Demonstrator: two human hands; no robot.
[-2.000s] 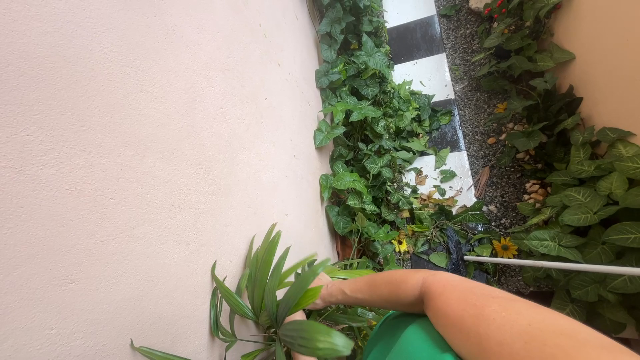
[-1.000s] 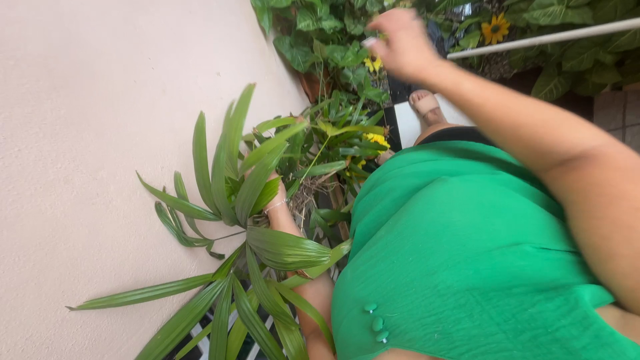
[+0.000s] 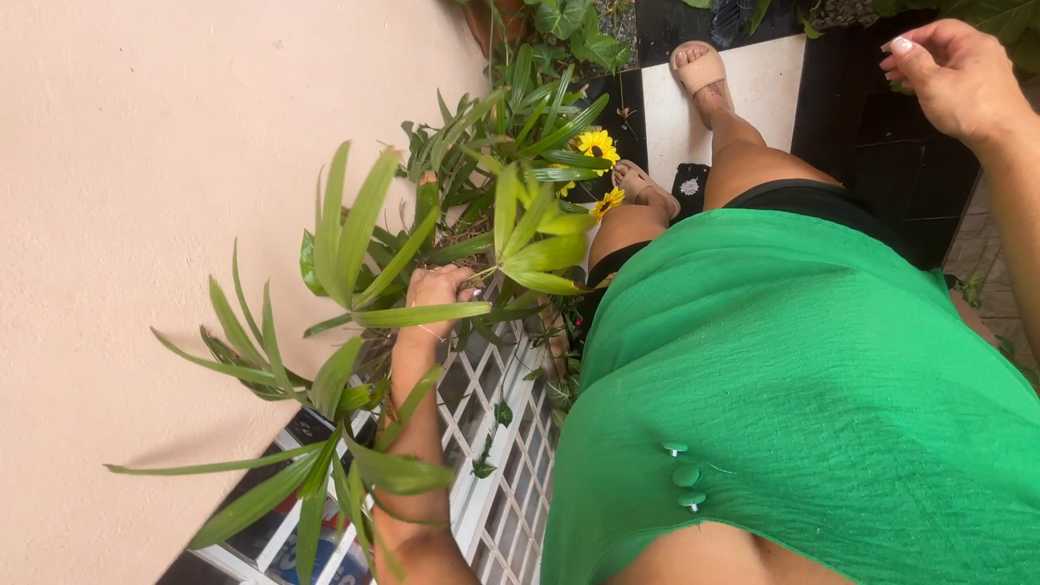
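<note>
My left hand [image 3: 441, 294] reaches in among the long-leaved stems of a potted palm-like plant [image 3: 357, 244], its fingers curled at the base of the stems near dry, fibrous matter. Leaves cover part of the wrist and forearm, and whether the fingers grip a stem cannot be told. At the upper right, my right hand [image 3: 963, 81] is raised above the dark tiles with its fingers loosely bent; no held thing shows in it. Yellow flowers with dark centres [image 3: 598, 149] stand beside the plant, close to my sandalled feet.
A pale plastered wall [image 3: 162, 146] runs along the left. Below the plant is a white lattice [image 3: 508, 455] with trailing ivy. A terracotta pot [image 3: 497, 23] stands at the wall, near ivy. Black and white tiles [image 3: 760, 89] lie under my feet in beige sandals [image 3: 699, 69].
The view has swung down toward my body. My right hand, earlier over the leaves near the ivy, is now out to the right. My left hand is still among the palm-like leaves.
</note>
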